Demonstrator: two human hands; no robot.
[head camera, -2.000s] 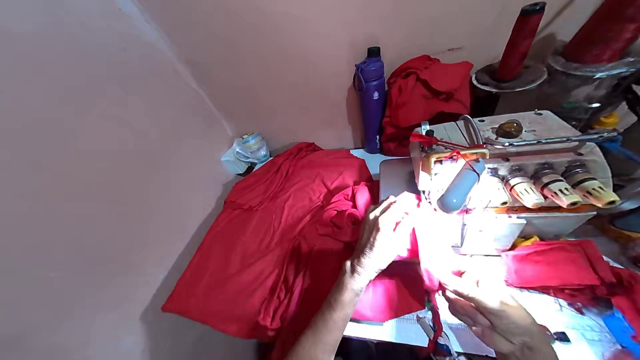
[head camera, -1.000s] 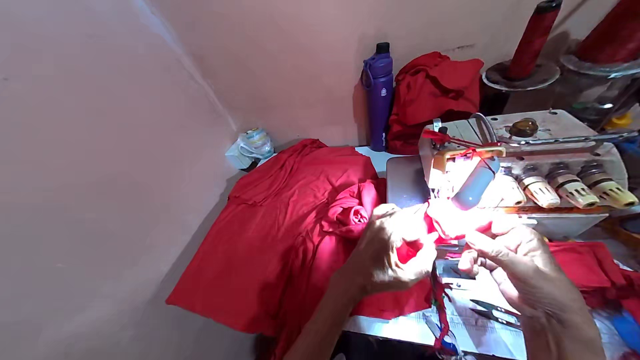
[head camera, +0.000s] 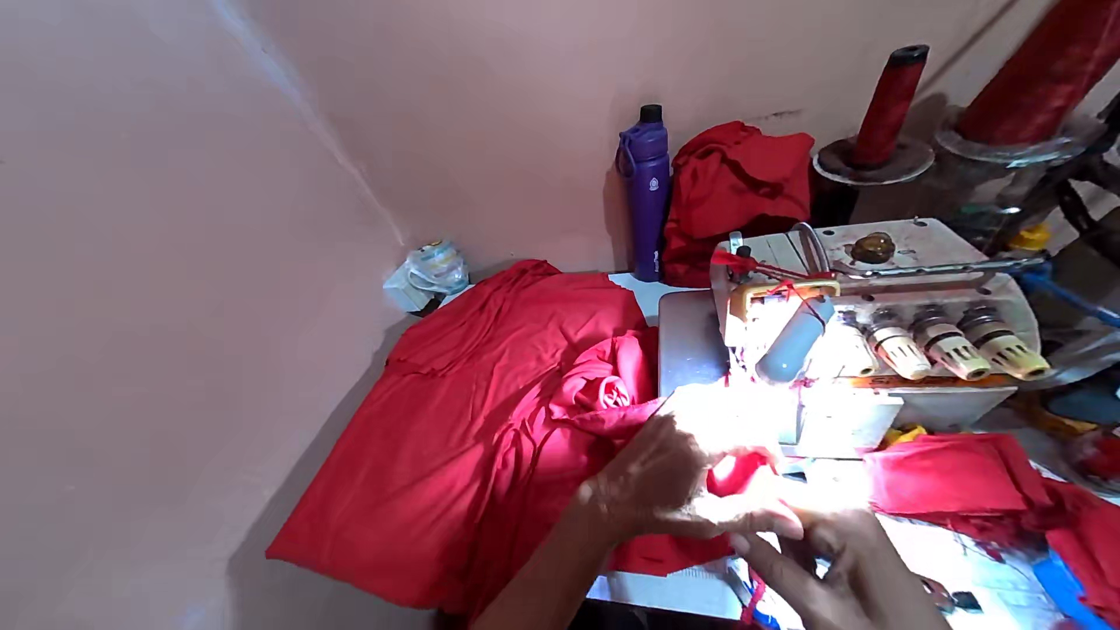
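An overlock sewing machine with several tension dials stands at the right, its lamp glaring over the needle area. Just in front of it, my left hand holds red fabric between thumb and fingers. My right hand touches the fabric's right side, its fingertips close to my left thumb; glare hides its exact grip. A large red garment spreads over the table to the left, with a bunched part beside my left hand.
A purple bottle and a red cloth bundle stand against the wall. Red thread cones rise behind the machine. Folded red pieces lie at the right. A small plastic-wrapped item sits at the table's far left corner.
My right hand has moved left and closer to my left hand. The scissors-like dark tool seen at the lower right one second ago is now hidden.
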